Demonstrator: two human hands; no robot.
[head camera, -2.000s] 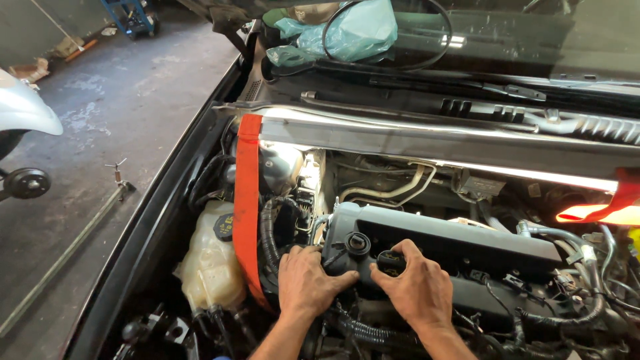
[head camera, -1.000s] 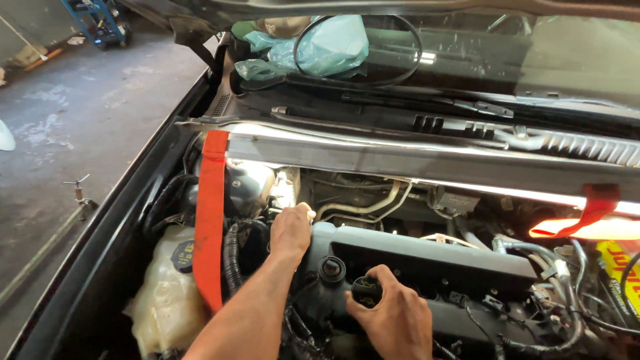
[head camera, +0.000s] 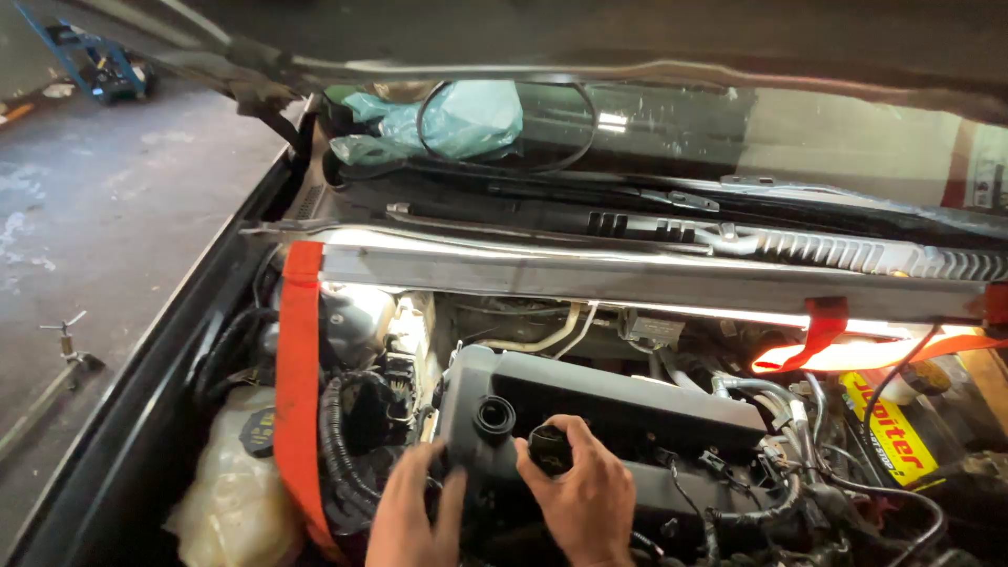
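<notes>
My right hand (head camera: 587, 496) grips a black oil filler cap (head camera: 550, 450) between thumb and fingers, just right of the uncovered oil filler neck (head camera: 494, 415) on the engine's valve cover (head camera: 614, 394). Blurred by motion, my left hand (head camera: 417, 504) has its fingers apart and holds nothing; it is over the cover's left edge, below the filler neck. Left of it runs a ribbed black conduit (head camera: 335, 441). A translucent plastic reservoir (head camera: 236, 488) with a black cap (head camera: 257, 433) sits at the lower left.
A metal beam (head camera: 512, 272) crosses the engine bay, with an orange strap (head camera: 298, 378) hanging at its left. Above are the raised hood (head camera: 591, 35) and a windshield with a bluish plastic bag (head camera: 472, 118). A battery (head camera: 894, 433) and hoses lie at right.
My left hand reached to the back left corner of the valve cover a second ago and has come back toward me. My right hand still holds the cap near the filler neck.
</notes>
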